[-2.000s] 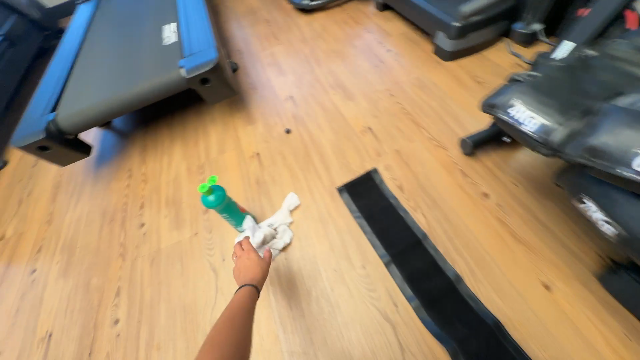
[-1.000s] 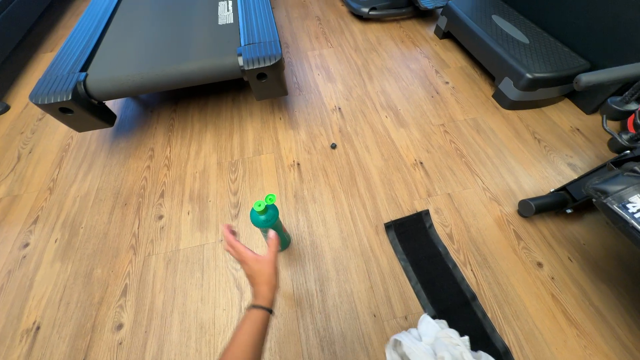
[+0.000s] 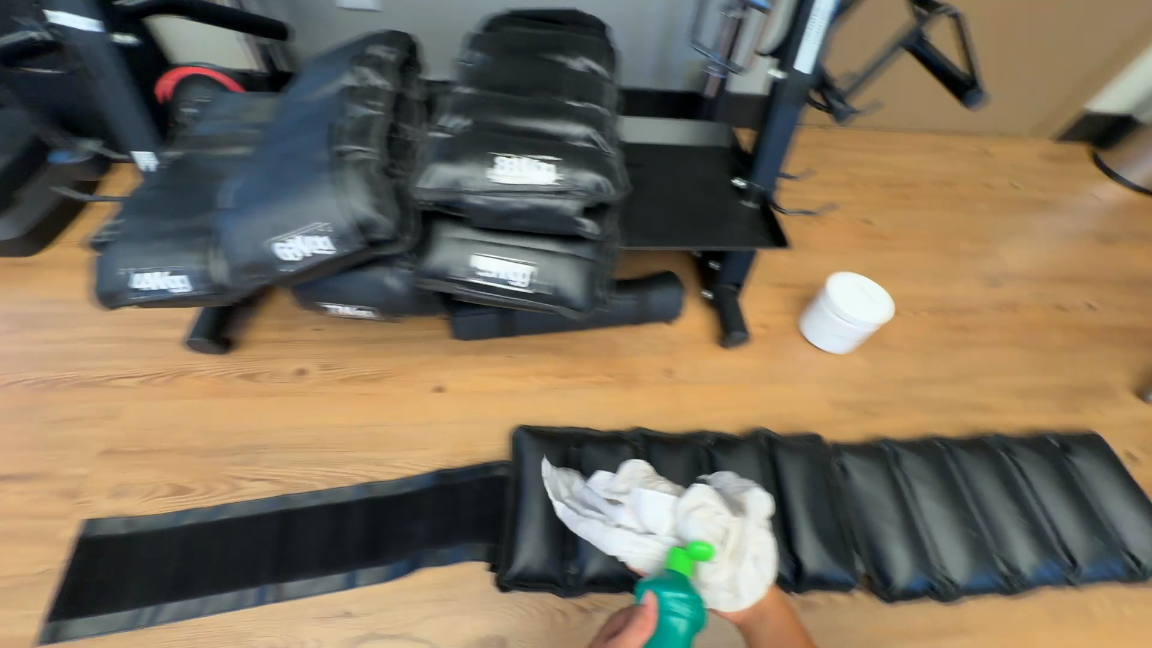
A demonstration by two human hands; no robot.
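My left hand (image 3: 627,625), at the bottom edge of the head view, grips a green plastic squeeze bottle (image 3: 670,605) with its bright green flip cap open. The bottle's top is against or just in front of a crumpled white cloth (image 3: 727,531). My right hand (image 3: 752,614) holds that cloth from below and is mostly covered by it. Beneath the cloth, a long black padded weight belt (image 3: 972,513) lies unrolled on the wood floor. Its flat black strap (image 3: 288,540) stretches out to the left.
Folded black weight packs (image 3: 522,117) are piled on a low metal rack (image 3: 688,189); their fronts bear writing. A white lidded tub (image 3: 846,312) stands on the floor right of the rack. A rolled black pad (image 3: 576,309) lies under the pile.
The green bottle, standing on the floor one second ago, is now in my left hand. The white cloth is now in my right hand over the padded belt. The view has swung to the right.
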